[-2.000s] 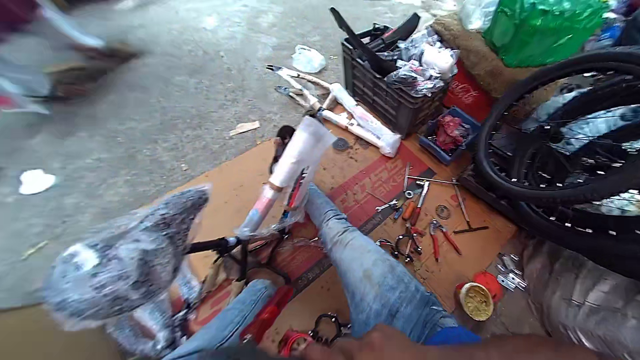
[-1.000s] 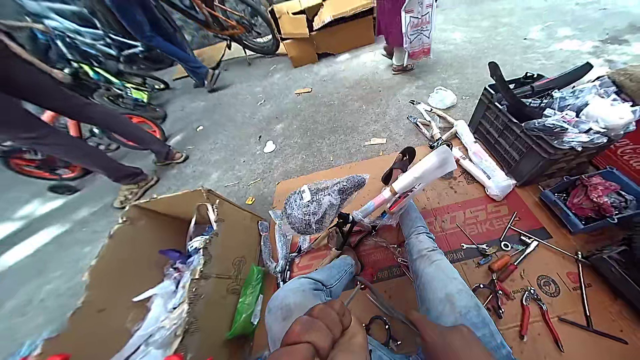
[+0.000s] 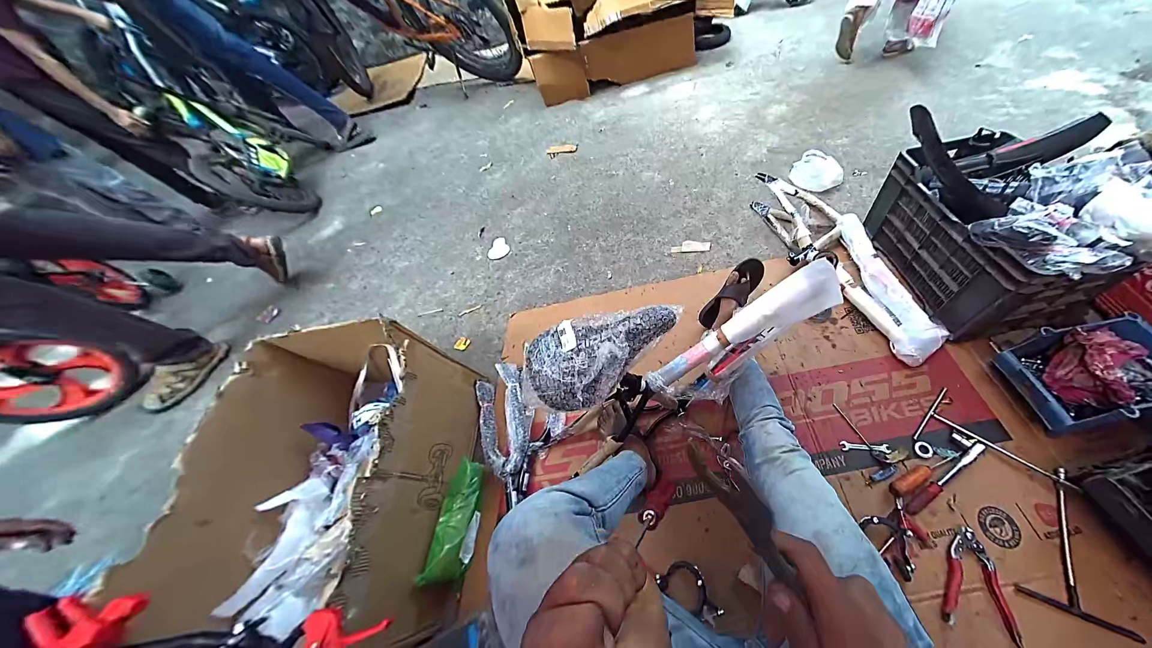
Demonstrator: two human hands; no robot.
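My left hand [image 3: 589, 594] is a fist at the lower middle, closed around a thin wire or rod running up to a small red part [image 3: 659, 499]. Beside it my right hand [image 3: 823, 598] grips a dark, elongated tool [image 3: 742, 504], whose exact kind is unclear. Between my legs and just beyond them is a partly wrapped bicycle frame [image 3: 688, 360], its saddle [image 3: 589, 355] covered in plastic. A black ring-shaped part [image 3: 688, 580] lies between the hands. Red-handled pliers [image 3: 972, 576], a screwdriver [image 3: 940, 481] and a T-handle wrench [image 3: 1066, 540] lie to the right.
An open cardboard box [image 3: 261, 450] with plastic wrapping stands left. At right are a black crate [image 3: 936, 247], a blue tray [image 3: 1071, 387] and a white wrapped frame [image 3: 877, 288]. People's legs [image 3: 117, 234] and bicycles [image 3: 243, 153] are at upper left; flattened cardboard [image 3: 576, 306] covers the ground.
The view has swung far to the left since the oldest frame, bringing the open box into sight. Both hands now show clearly. The passer-by with a bag has moved right along the top.
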